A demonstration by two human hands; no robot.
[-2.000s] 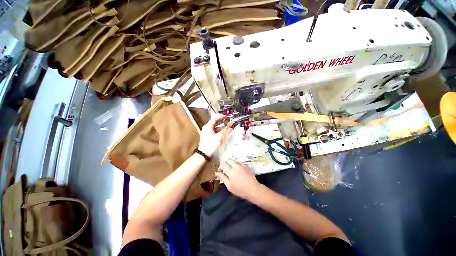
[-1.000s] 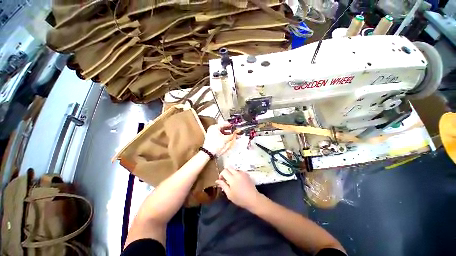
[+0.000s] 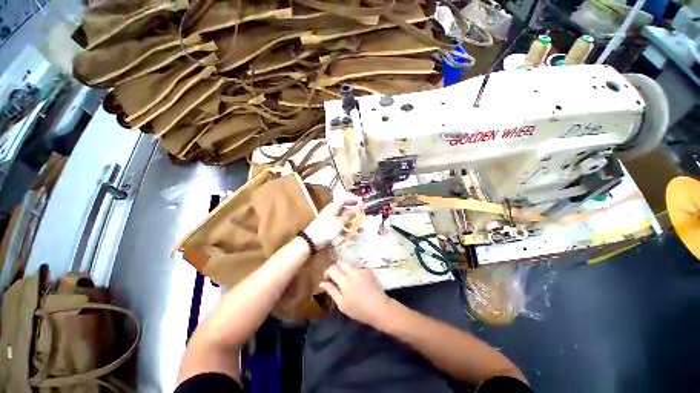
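Observation:
The brown bag body [image 3: 257, 222] lies left of the needle, with pale tape on its upper edges. My left hand [image 3: 328, 222] reaches across the bag to the presser foot area [image 3: 378, 201], its fingers pinching a short tan tape piece [image 3: 355, 224]. My right hand [image 3: 357, 292] is lower, near the bed's front edge, with curled fingers; whether it holds anything is unclear. Light-tan binding tape [image 3: 468, 205] runs along the bed to the needle of the white sewing machine [image 3: 491, 127]. Green-handled scissors [image 3: 430, 253] lie on the bed.
A tall pile of brown bags [image 3: 253, 69] stands behind the machine. Brown bags with straps [image 3: 69, 334] are at lower left, beside the grey metal surface [image 3: 157, 230]. A clear plastic bag [image 3: 499, 292] hangs at the front edge. A yellow disc [image 3: 685, 215] is at far right.
The view has shifted, so the machine sits lower than at first. Both hands have moved slightly left relative to the machine, my left hand a little away from the needle.

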